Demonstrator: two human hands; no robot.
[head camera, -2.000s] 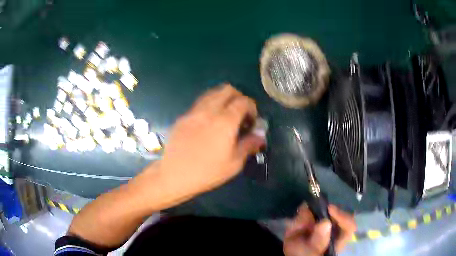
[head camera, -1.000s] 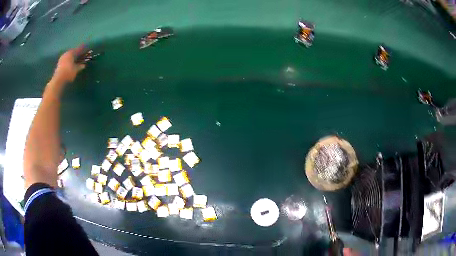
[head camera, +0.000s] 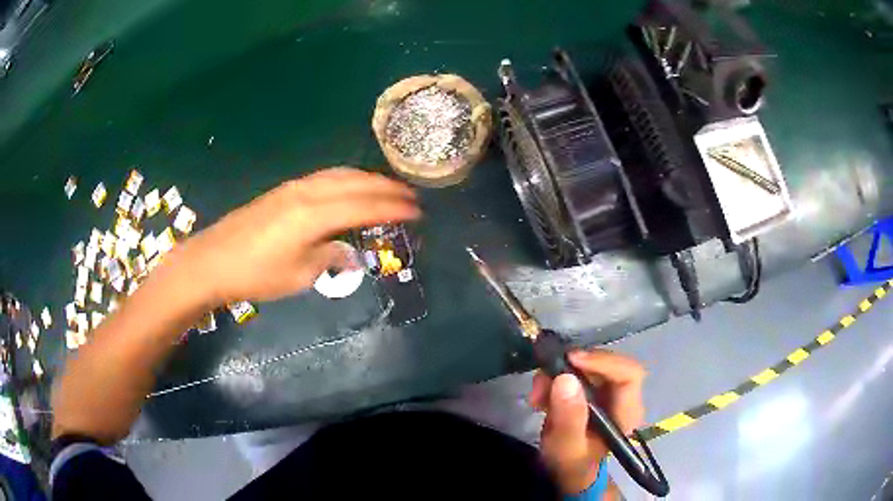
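Observation:
A dark watch housing with orange-yellow parts (head camera: 389, 256) lies on the mat in front of me, a flat black screen module (head camera: 407, 296) beside it on the near side. My left hand (head camera: 304, 230) is over the housing's far left side, fingers stretched and thumb lower; the fingers hide part of the housing, and whether they touch it cannot be told. A white disc (head camera: 339, 283) shows partly under the thumb. My right hand (head camera: 583, 406) holds a soldering iron (head camera: 558, 357) by its black handle, tip up and left, apart from the housing.
A tan-rimmed bowl of metal shavings (head camera: 381, 143) is beyond the housing. A black fan (head camera: 578, 161), iron stand (head camera: 720, 73) and pale tray (head camera: 774, 217) are right. Battery cells (head camera: 122, 245) are piled left. Solder wire (head camera: 264, 364) crosses the near mat. Another unit (head camera: 93, 67) is far left.
My left hand has come back from the far left of the bench to the front. The housing and screen module now show there. The view has shifted right, showing more of my right hand.

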